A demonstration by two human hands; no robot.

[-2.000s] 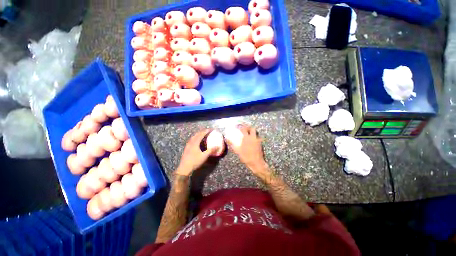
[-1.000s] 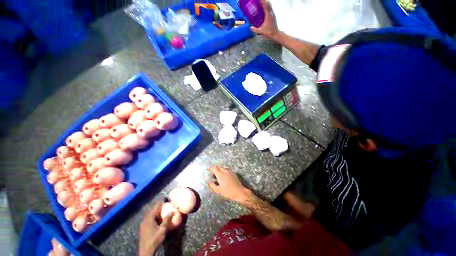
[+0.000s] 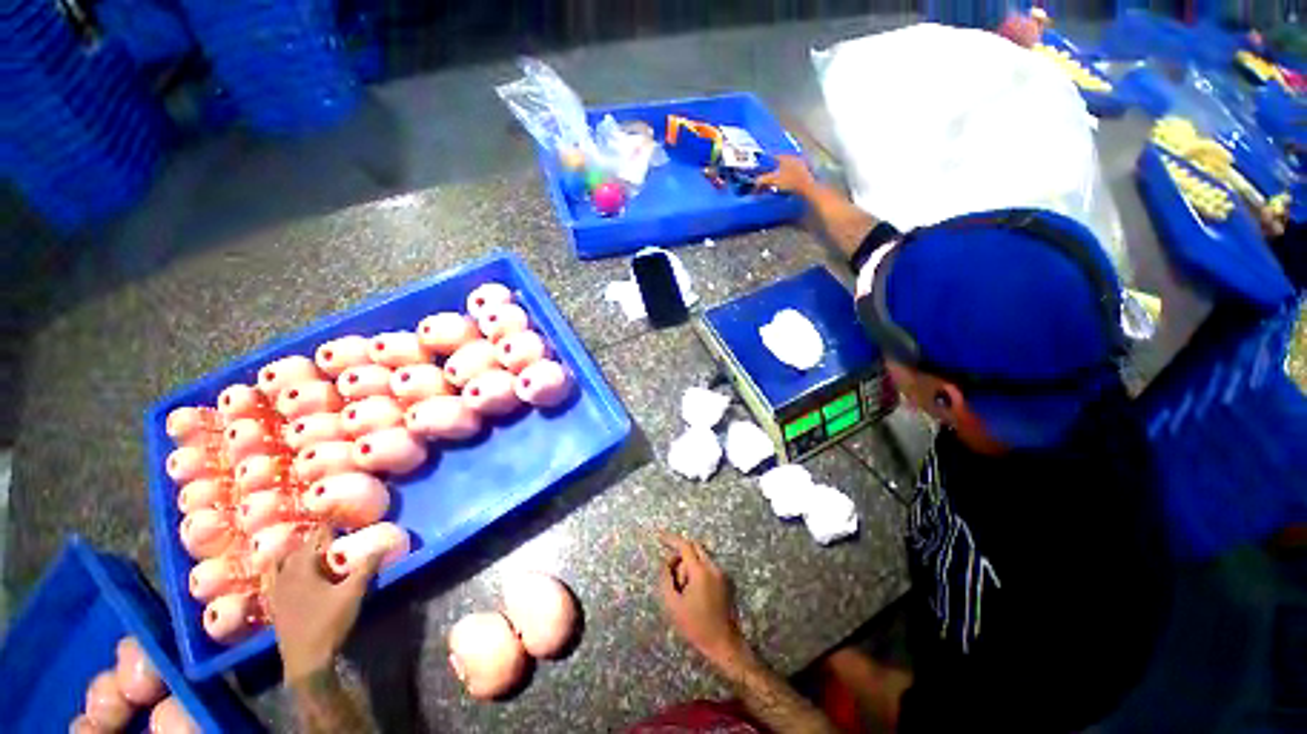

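Observation:
My left hand [image 3: 318, 599] is at the front left of the large blue tray [image 3: 495, 502], fingers among the pink moulded pieces [image 3: 390, 450]. It touches the front piece [image 3: 376, 545]; whether it grips one is hidden. A rounded two-lobed pink piece [image 3: 542, 614] lies on the bench between my hands, touched by neither. My right hand [image 3: 697, 591] is empty over the bench, fingers loosely bent. Several white stuffing wads [image 3: 748, 446] lie beside the scale [image 3: 824, 387], and one wad [image 3: 791, 339] is on its pan.
A co-worker in a blue cap [image 3: 1003, 323] leans in at the right, a hand in the small blue tray [image 3: 674, 215]. A smartphone [image 3: 661, 287] lies behind the wads. A second blue crate [image 3: 86, 602] is at lower left. A big clear bag [image 3: 968, 122] stands behind.
My left hand has let go of the pink piece and moved left to the large tray. The co-worker's hand has lowered the purple item out of sight. The view has shifted.

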